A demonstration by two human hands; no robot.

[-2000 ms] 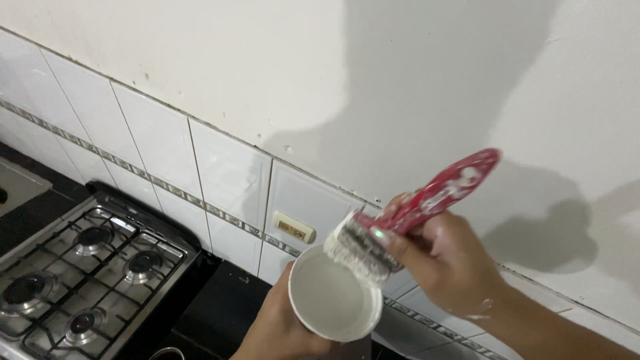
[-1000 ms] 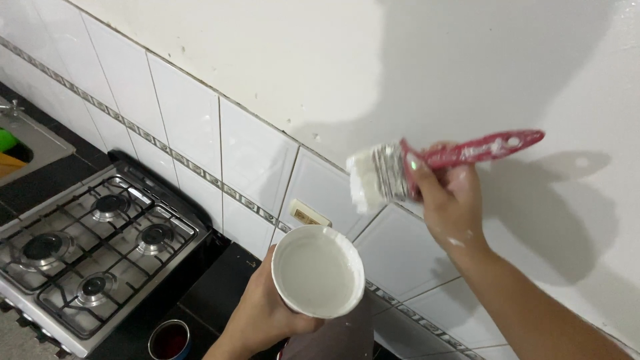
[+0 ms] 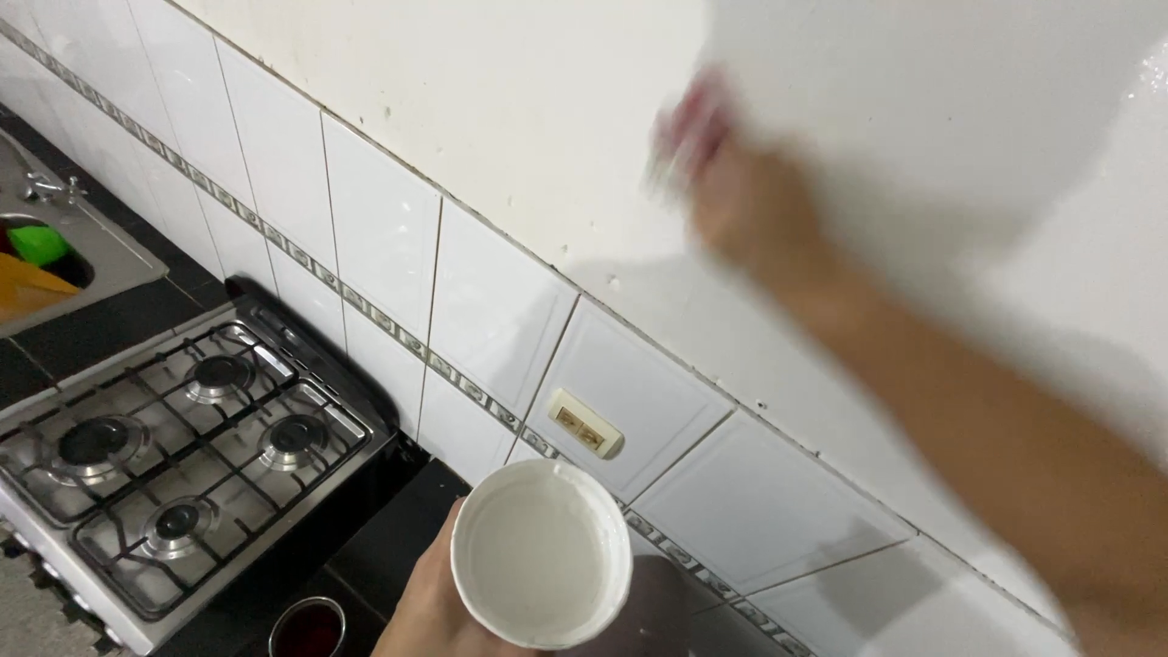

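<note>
My left hand (image 3: 429, 593) holds a white cup of white paint (image 3: 538, 552) at the bottom centre, its mouth tilted toward the camera. My right hand (image 3: 748, 205) is raised against the upper wall (image 3: 511, 119), blurred by motion. In it is the red-handled paintbrush (image 3: 693, 132), also blurred; its bristles cannot be made out clearly. Below the brush runs the top edge of the white wall tiles (image 3: 502, 310).
A gas stove (image 3: 182, 456) with several burners stands at left. Beyond it is a metal sink (image 3: 119, 265) holding green and orange things. A round container (image 3: 308, 630) sits on the black counter (image 3: 383, 538). A wall outlet (image 3: 586, 424) is set in the tiles.
My right hand has carried the brush from beside the cup up and over to the painted wall above the tiles. My left hand still holds the cup low.
</note>
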